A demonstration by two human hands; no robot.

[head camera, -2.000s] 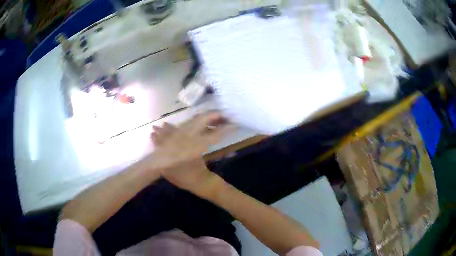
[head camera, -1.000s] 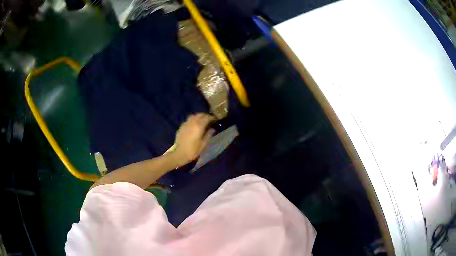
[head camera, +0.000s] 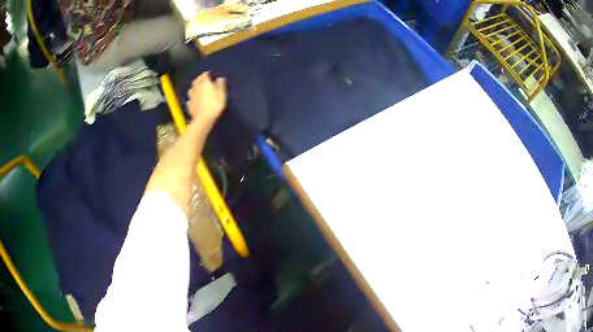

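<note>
My left hand [head camera: 207,97] is stretched out at the upper left, past the yellow rail. Its fingers are curled at the left edge of the dark navy fabric [head camera: 325,78] lying in the blue bin [head camera: 406,32]. They look closed on that edge; blur hides the fingertips. More navy fabric [head camera: 97,188] lies over the cart at the left, beside brown taped cardboard [head camera: 207,237]. My right hand is not in view.
A yellow rail [head camera: 211,194] runs between cart and bin. The white sewing table [head camera: 416,194] has a brown edge at the right. A pale scrap [head camera: 211,297] lies near my sleeve. Whitish fabric [head camera: 123,91] is behind the cart. A yellow rack [head camera: 510,45] stands at the upper right.
The view has swung so the blue bin shows. My left hand has left the pale scrap and cardboard and reached forward to the navy fabric at the bin.
</note>
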